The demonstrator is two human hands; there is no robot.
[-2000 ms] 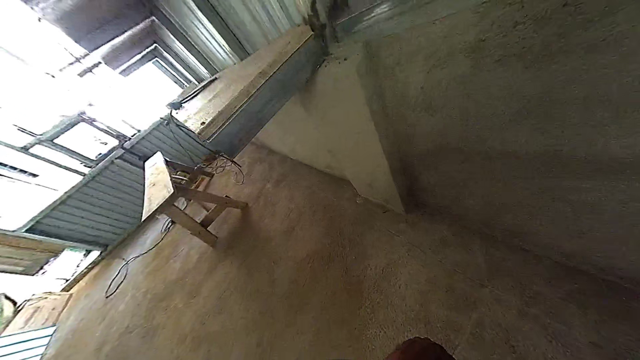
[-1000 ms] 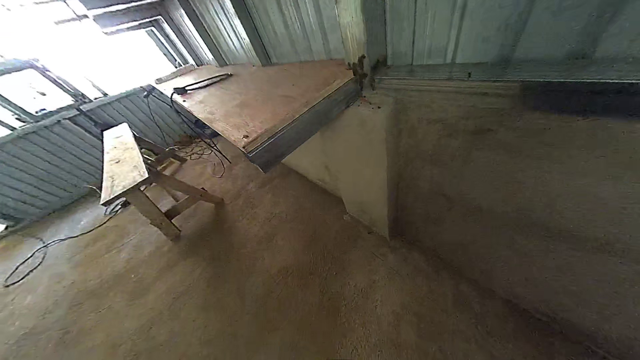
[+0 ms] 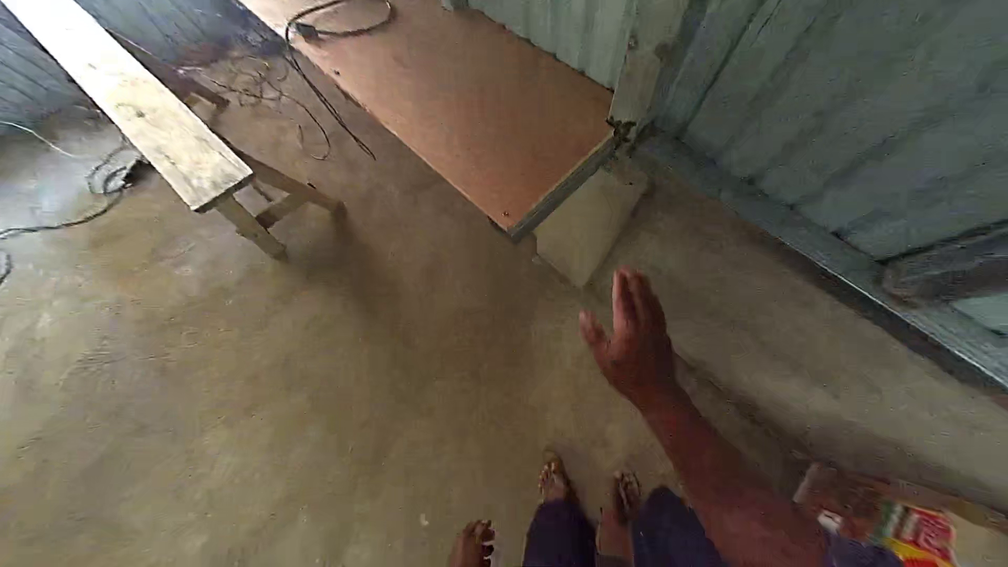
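Observation:
My right hand [image 3: 630, 346] reaches out over the concrete floor from the lower right, with its thumb apart from its fingers and nothing in it. The hand nearest to it, my left hand [image 3: 475, 542], shows only partly at the bottom edge; its fingers look bent, and whether it holds anything is hidden. Beyond my right hand is the corner of a reddish-brown board tabletop [image 3: 472, 102], which it does not appear to touch. A looped dark cable [image 3: 346, 33] lies on that tabletop and hangs over its edge.
A narrow wooden bench [image 3: 150, 110] stands at the upper left, with tangled cables [image 3: 260, 83] on the floor behind it. A pale block [image 3: 587, 224] is below the tabletop corner. Corrugated metal wall [image 3: 850, 118] runs along the right. A colourful packet [image 3: 921, 531] lies at the lower right.
The view has swung down and nearer to the tabletop. My right arm and hand have come into view, along with my left hand and my feet.

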